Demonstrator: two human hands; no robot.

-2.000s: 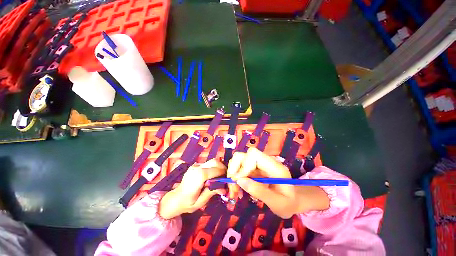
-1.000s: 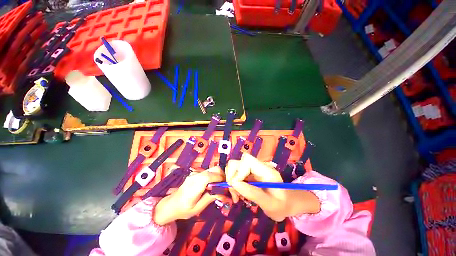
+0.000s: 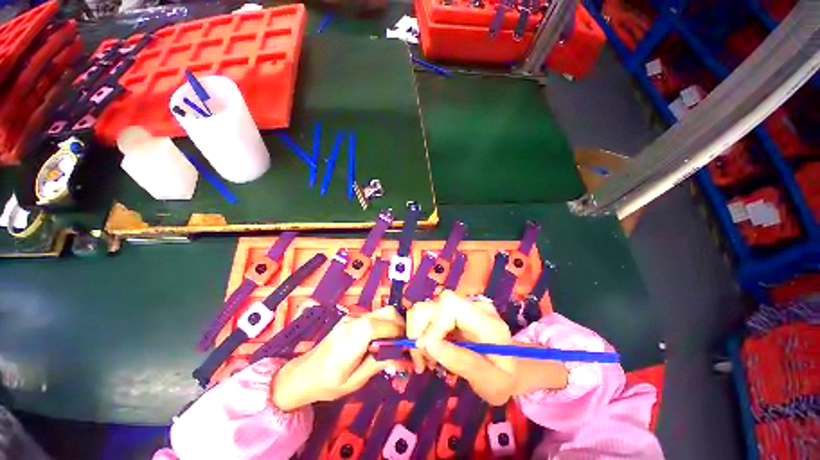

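Note:
My left hand holds a wristwatch over the tray; its dark purple strap shows between the fingers, the rest is mostly hidden. My right hand holds a slim blue stick that slants slightly down to the right. Its tip touches or nearly touches the held piece. Both hands are close together above the orange-red watch tray. Watches with dark straps lie slanted in it, among them one with a pale case at left and one with an orange-looking case.
A white cup with blue sticks stands beside a white bottle on the green mat. Loose blue sticks and a metal clip lie beyond the tray. An empty red tray is behind, a tape roll at left, blue shelving at right.
The view has shifted a little, so the bench items sit slightly lower and further left. The outer end of the blue stick has tilted down a little. Both hands keep their holds.

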